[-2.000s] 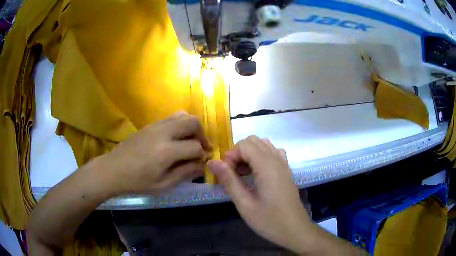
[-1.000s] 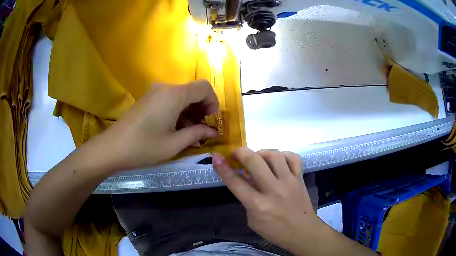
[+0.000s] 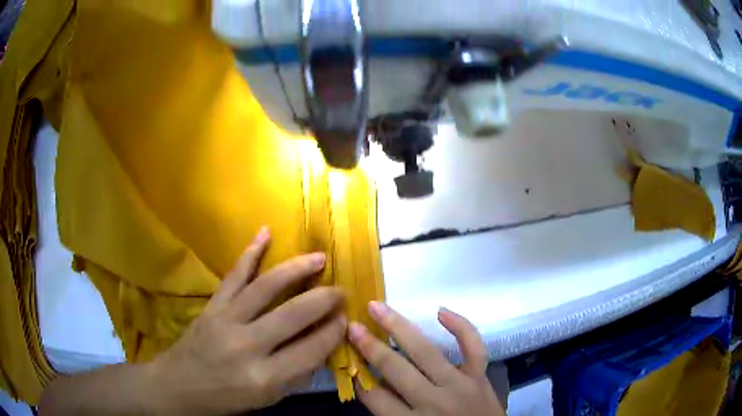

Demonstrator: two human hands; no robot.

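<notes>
A large mustard-yellow garment panel (image 3: 187, 179) lies left of the machine head, its inner edge under the lamp light. A narrow mustard strip with a zipper-like line (image 3: 350, 252) runs from below the needle area toward me, its lower end over the table's front edge. My left hand (image 3: 260, 333) lies with spread fingers on the panel and the strip's left side. My right hand (image 3: 423, 366) rests its fingertips on the strip's lower right side, cut off by the bottom edge. The presser foot and needle are hidden behind the shiny vertical guard (image 3: 333, 89).
The white sewing machine head (image 3: 553, 69) spans the top. A small mustard piece (image 3: 671, 201) rests on the bed at right. A measuring tape (image 3: 553, 325) follows the front edge. A blue crate (image 3: 594, 366) holds mustard cloth at lower right. Layered mustard panels (image 3: 16, 244) hang at left.
My hands have gone from pinching the strip's lower end to lying flatter with spread fingers. The strip's end now lies straight over the front edge. The view has shifted, showing more machine head.
</notes>
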